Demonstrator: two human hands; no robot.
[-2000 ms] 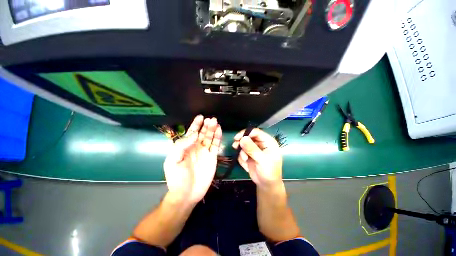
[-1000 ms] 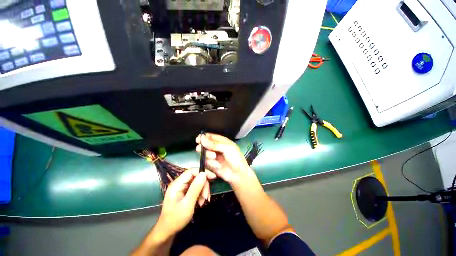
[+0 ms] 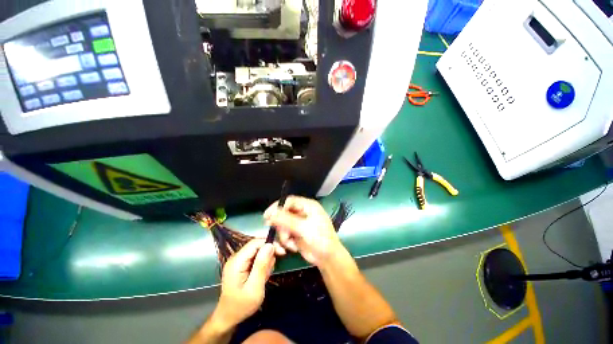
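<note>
My left hand [image 3: 247,274] and my right hand [image 3: 306,228] meet over the bench's front edge. Both grip one thin black sheaf of wires [image 3: 271,234], the left at its lower end, the right higher up. The sheaf stands nearly upright, tilted a little right, its upper end below the wire feed slot [image 3: 267,150] and outside it. A wire bundle [image 3: 228,240] with reddish-orange strands lies on the bench beside my left hand and runs to the edge. Dark wire ends [image 3: 341,215] show right of my right hand.
The black machine front [image 3: 201,144] stands close ahead, with a touch screen [image 3: 64,64] and a red knob [image 3: 356,12]. Pliers [image 3: 429,181], a pen [image 3: 380,177], a blue bin [image 3: 363,164] and orange-handled snips [image 3: 419,95] lie to the right. A white machine [image 3: 511,87] stands further right.
My hands have gone from apart, the left open palm up, to both gripping the black sheaf. The view has shifted, showing more of the machine's upper front and the snips.
</note>
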